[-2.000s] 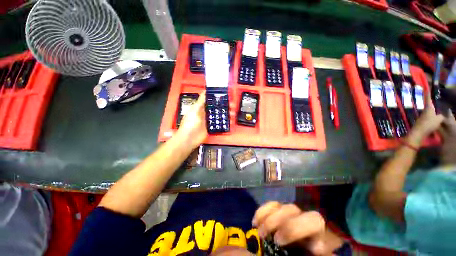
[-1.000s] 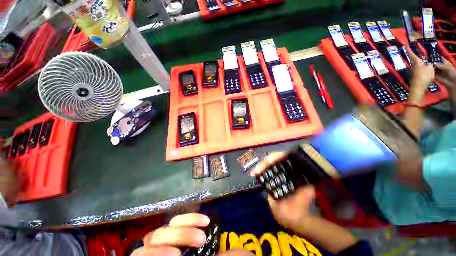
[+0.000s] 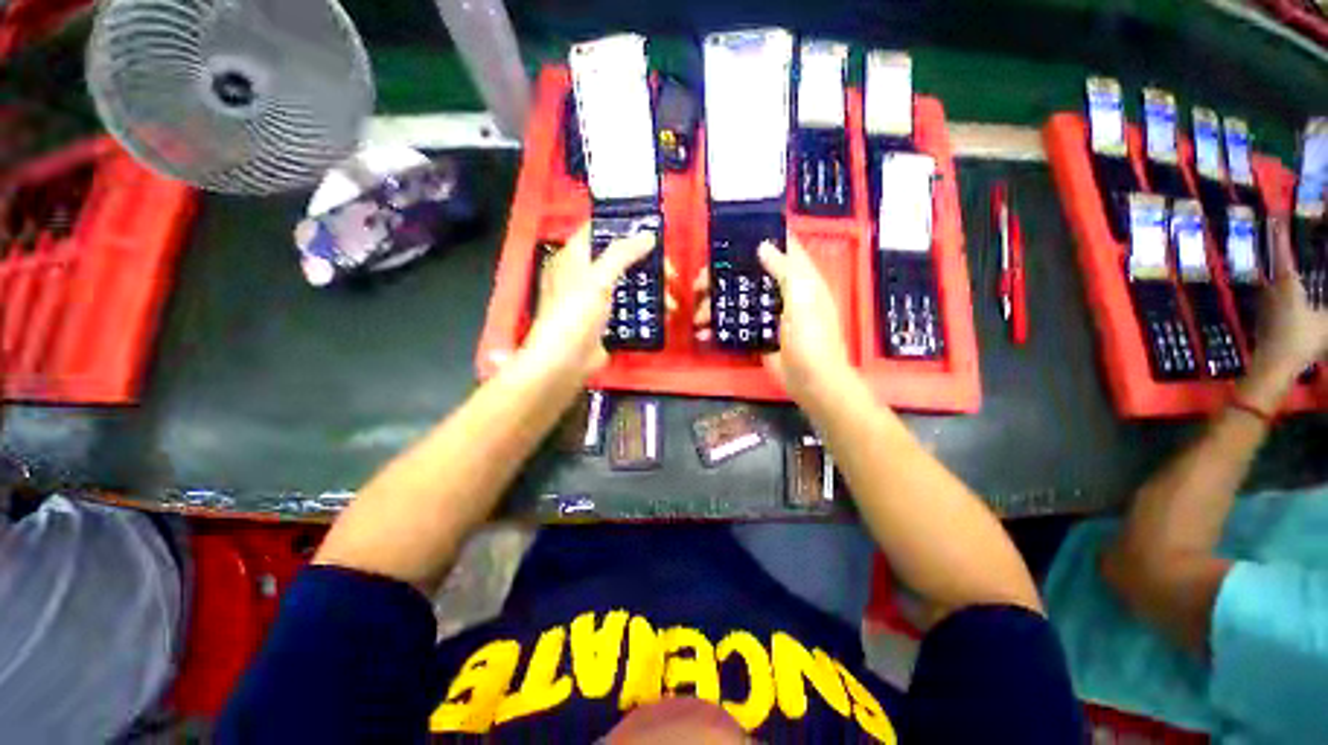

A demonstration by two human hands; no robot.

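My left hand (image 3: 577, 299) holds an open flip phone (image 3: 634, 284), its thumb on the upper keypad and its screen glowing white. My right hand (image 3: 794, 313) holds a second open flip phone (image 3: 747, 269), thumb at the right of the keypad, its screen also white. Both phones are upright side by side above the red tray (image 3: 728, 381). Another open phone (image 3: 909, 299) lies in the tray's lower right pocket. More open phones with lit screens stand in the back row. A closed phone (image 3: 673, 138) shows partly between the two held phones.
Several small brown batteries (image 3: 637, 434) lie along the bench edge. A red pen (image 3: 1008, 262) lies right of the tray. A fan (image 3: 233, 90) and a patterned bundle (image 3: 376, 218) are at left. A neighbour's arm (image 3: 1216, 422) reaches over another phone tray (image 3: 1165, 396) at right.
Both hands, low near my body before, are now over the tray, holding open phones side by side. The camera view has also shifted.
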